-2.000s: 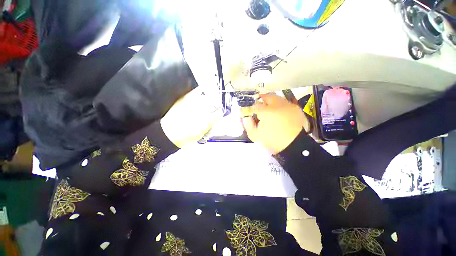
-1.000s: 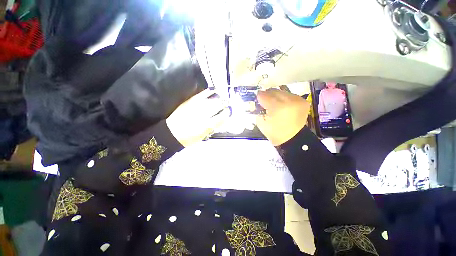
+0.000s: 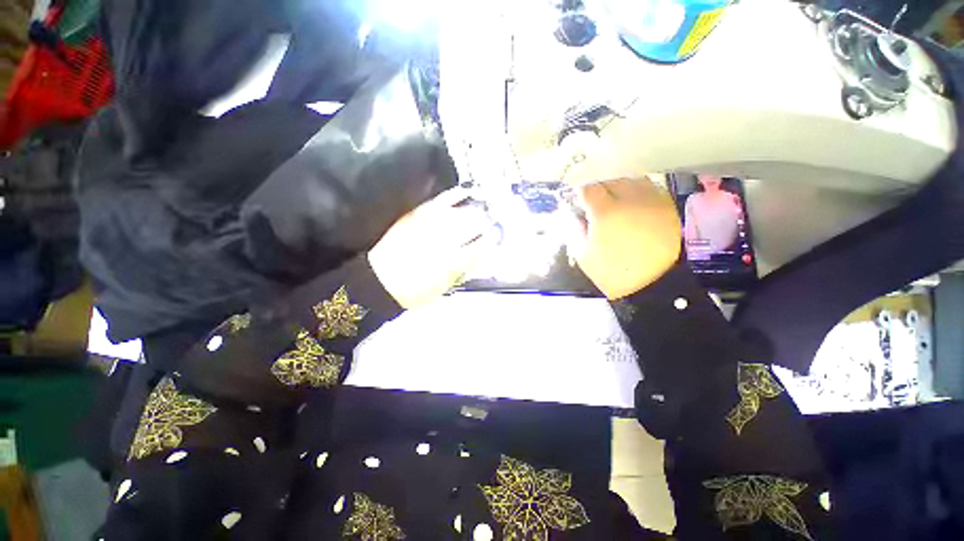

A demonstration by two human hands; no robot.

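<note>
The off-white sewing machine (image 3: 719, 116) reaches across the top right. Under its bright light, glare washes out the needle area and my fingertips. My left hand (image 3: 428, 248) lies just left of the needle, by the edge of the black garment (image 3: 211, 211), which is heaped on the left with a shinier part near my wrist. My right hand (image 3: 631, 235) is right of the needle, its fingers bent towards a small dark piece (image 3: 542, 199) at the presser foot. What either hand pinches is hidden by glare.
A smartphone (image 3: 717, 227) showing a video stands right of my right hand. A dark strip (image 3: 835, 285) drapes over the machine's right side. A blue disc-like item (image 3: 671, 26) is on top of the machine. A red basket (image 3: 58, 85) is at the far left. The white table edge (image 3: 492, 354) lies in front.
The whole view has shifted, so machine and garment appear further right. My right hand has moved slightly away from the needle and covers the area beside the phone. My left hand stays beside the needle.
</note>
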